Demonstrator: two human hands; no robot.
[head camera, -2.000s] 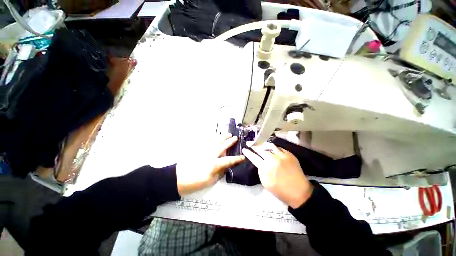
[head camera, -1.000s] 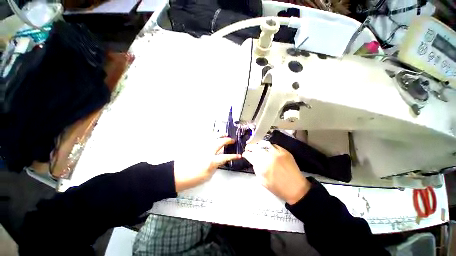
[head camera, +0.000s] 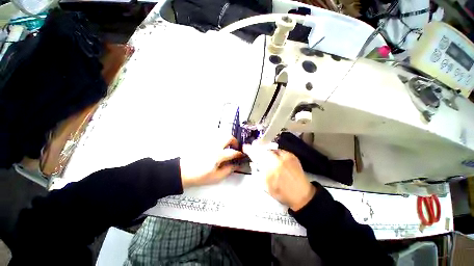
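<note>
A dark fabric piece (head camera: 317, 158) lies under the sewing machine arm and runs left to the presser foot (head camera: 251, 134). Its narrow end sticks up just left of the foot. My left hand (head camera: 210, 167) is at the near left of the foot, with thumb and fingertips gripping the fabric edge. My right hand (head camera: 280, 174) is just right of it, fingers closed on the fabric close in front of the foot. The needle tip and the fabric under my right fingers are hidden. The cream sewing machine (head camera: 364, 98) stands right of centre.
A heap of dark pieces (head camera: 49, 85) lies on a brown board at the left. More dark pieces (head camera: 239, 13) lie in a white tray behind the machine. Red-handled snips (head camera: 429, 210) lie at the table's right front edge. A control panel (head camera: 444, 54) is at the top right.
The fabric has fed away past the foot, and less of it shows in front of my hands. Its end stands up at the left of the foot. My hands stay close to the foot.
</note>
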